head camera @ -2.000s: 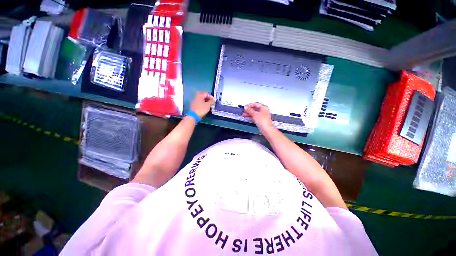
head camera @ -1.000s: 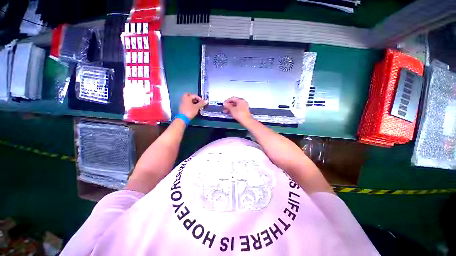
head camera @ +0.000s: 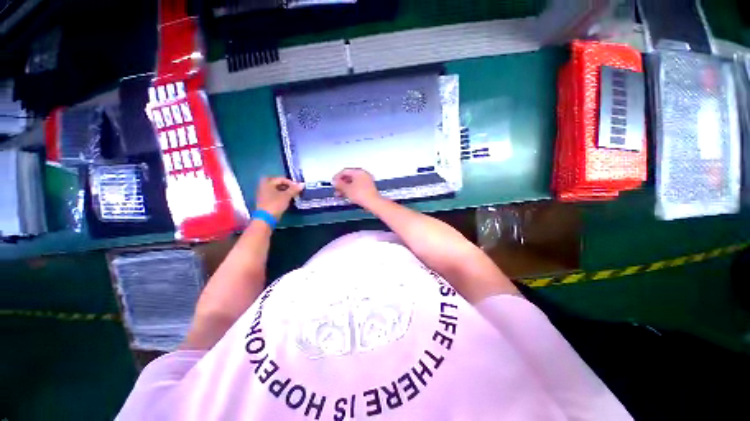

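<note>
A silver-grey laptop bottom cover lies on the bench, outer face up, with two round vent grilles toward the far edge. Silvery wrap shows under and around it. My left hand is at the cover's near left corner, fingers pinched together; whether it holds something is too small to tell. My right hand is at the near edge, just right of it, fingertips on or beside a small black strip. Another black strip lies near the right corner. A clear sheet with black strips lies to the right.
A red sheet with white rectangles lies left. A white grid part sits farther left. Red bubble bags with a slotted grey part and clear bubble-wrapped panels are at right. An open carton stands below the bench edge.
The view has shifted and turned, so the bench items appear farther left. My right hand has moved leftward along the cover's near edge, closer to my left hand, mostly between the first two frames.
</note>
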